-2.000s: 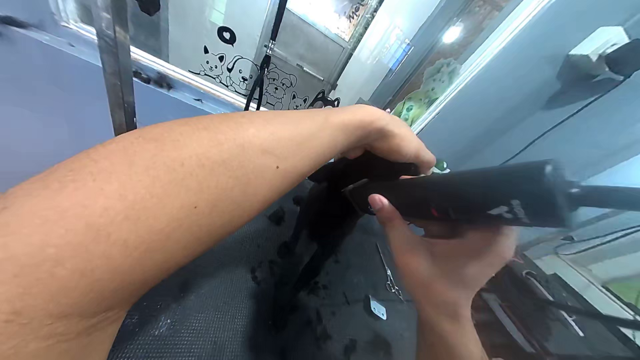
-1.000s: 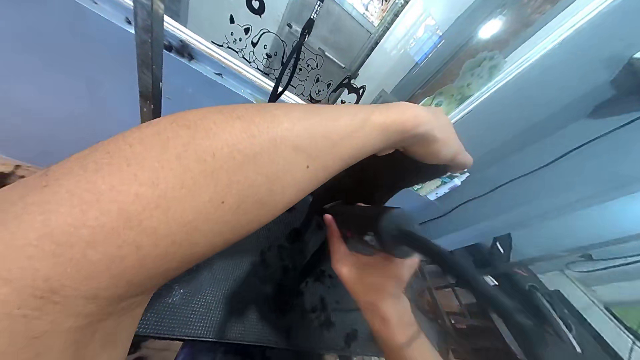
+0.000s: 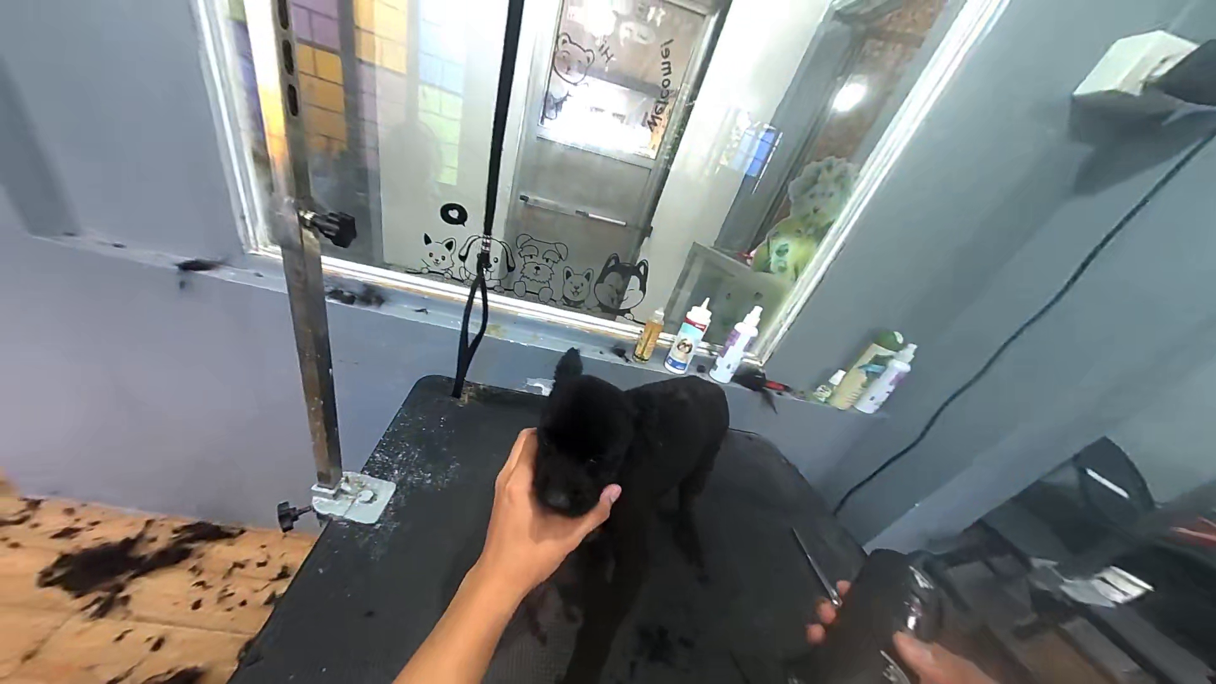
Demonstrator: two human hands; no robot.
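A small black dog (image 3: pixel 665 437) with close-cut hair stands on a black grooming table (image 3: pixel 408 560). My left hand (image 3: pixel 541 518) cups its muzzle and chin from below, the thumb at one side of the jaw. At the lower right, my right hand (image 3: pixel 883 632) holds a black electric clipper (image 3: pixel 874 608), apart from the dog and partly blurred. Beside its fingertips lies a slim metal tool (image 3: pixel 814 565), apparently the scissors. A black grooming loop (image 3: pixel 472 328) hangs behind the dog, not around its neck.
A metal grooming post (image 3: pixel 309 342) is clamped at the table's left edge. Bottles (image 3: pixel 687 337) stand along the window ledge, with more bottles (image 3: pixel 869 375) farther right. A cable (image 3: pixel 1026 323) runs down the right wall. Cut black hair (image 3: pixel 114 565) lies on the floor.
My left arm no longer crosses the view; that hand now holds the dog's muzzle. The clipper has moved off the dog to the lower right. The view has shifted to show more of the table.
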